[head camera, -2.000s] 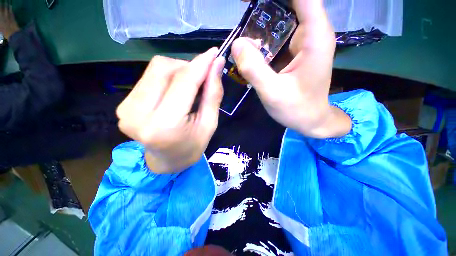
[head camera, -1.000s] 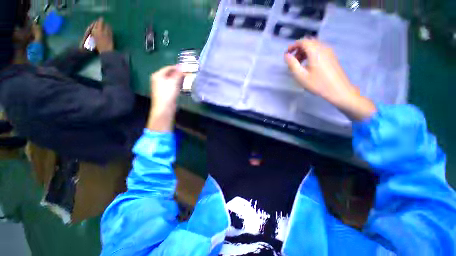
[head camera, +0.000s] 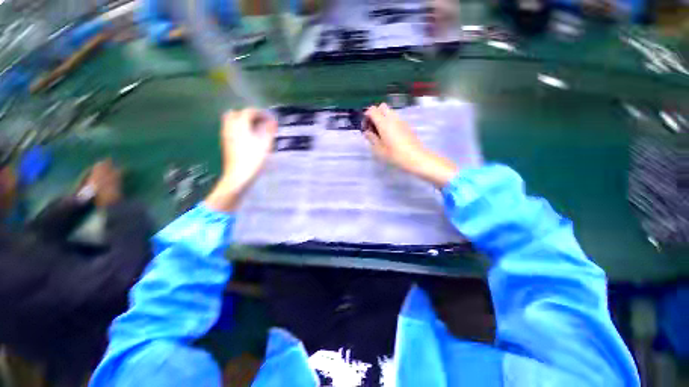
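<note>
The white liner (head camera: 340, 196) lies on the black tray (head camera: 363, 248) at the bench edge. Several dark phone parts (head camera: 293, 143) lie on the liner's upper left part. My right hand (head camera: 389, 136) is over the back of the liner, its fingertips at a dark part; blur hides whether it grips it. My left hand (head camera: 245, 143) is at the liner's left edge with its fingers bent; I cannot tell whether it holds anything.
The green bench (head camera: 551, 166) runs across the view. A grey heap of parts (head camera: 661, 181) lies at the far right. Small items (head camera: 187, 181) lie left of the tray. Another person's hand (head camera: 104, 181) and dark sleeves are at the left. A second tray (head camera: 370, 30) is across the bench.
The view has tilted up, showing more of the bench. My right hand has moved toward the back of the liner, to the dark parts. My left hand has moved to the liner's upper left edge.
</note>
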